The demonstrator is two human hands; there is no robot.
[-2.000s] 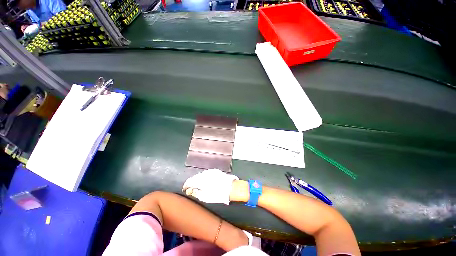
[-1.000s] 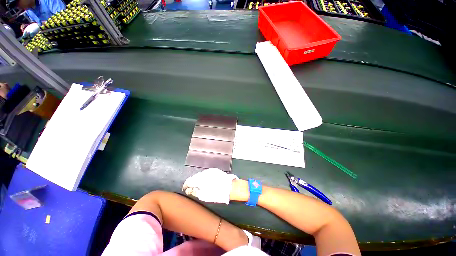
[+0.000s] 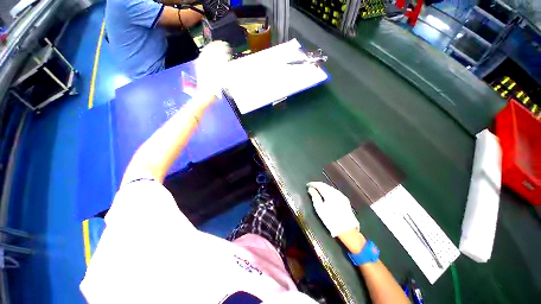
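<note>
My left hand, white-gloved and washed out by glare, reaches to the left edge of the clipboard, over the blue table. Its fingers do not show clearly. My right hand, white-gloved with a blue band at the wrist, rests on the green belt beside the brown grooved plate. Nothing shows in it, but its palm side is hidden. The white perforated sheet adjoins the plate, with dark tweezers-like lines on it. The blue-handled cutters are cut off at the bottom edge.
A blue table adjoins the belt's worn metal edge. A person in a blue shirt is beyond it. A long white strip and red bin lie at right. A green strip shows at bottom right.
The view has swung left, showing more blue table and floor. My left arm has moved from across my lap out to the clipboard's edge. My right hand stays beside the brown plate.
</note>
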